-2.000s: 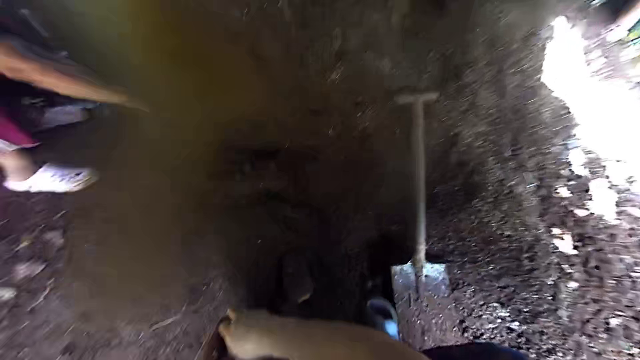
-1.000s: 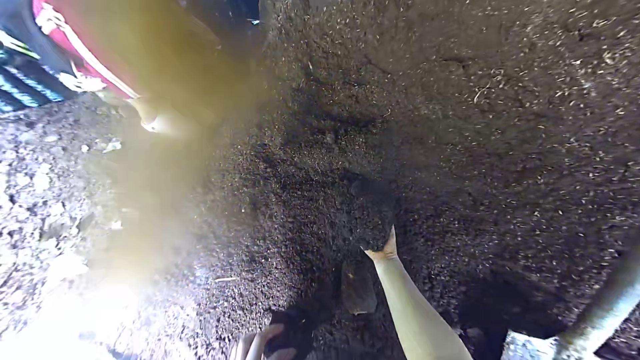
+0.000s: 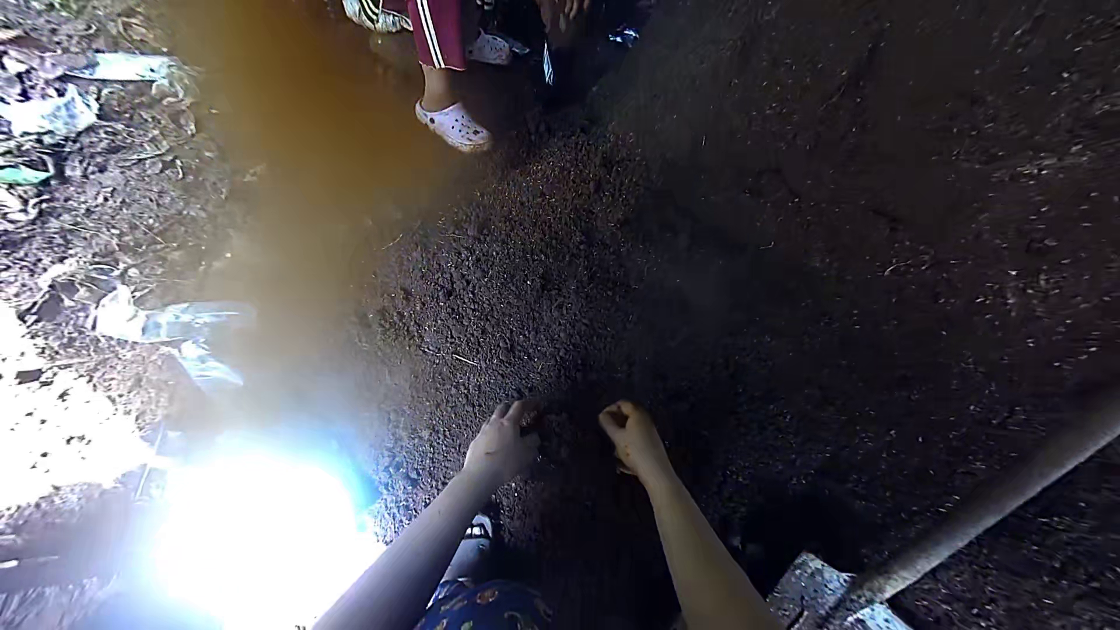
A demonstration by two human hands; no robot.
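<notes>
Both my hands reach over a mound of dark loose soil (image 3: 525, 289). My left hand (image 3: 505, 444) is low over the soil with its fingers spread a little and bent; nothing shows in it. To its right, a short gap away, my right hand (image 3: 633, 437) has its fingers curled in; whether it holds anything is hidden. A shovel with a wooden shaft (image 3: 1006, 507) and a dirty metal blade (image 3: 814, 591) lies at the lower right, to the right of my right forearm.
Another person's foot in a white clog (image 3: 455, 125) stands at the top, below a red trouser leg (image 3: 435, 31). Plastic scraps (image 3: 131, 319) litter the ground at the left. Strong glare covers the lower left. My own foot (image 3: 478, 528) is below my left hand.
Both my hands have come into fuller view over the soil; one second ago only fingers of the left hand showed at the bottom edge. The view has turned and shifted strongly.
</notes>
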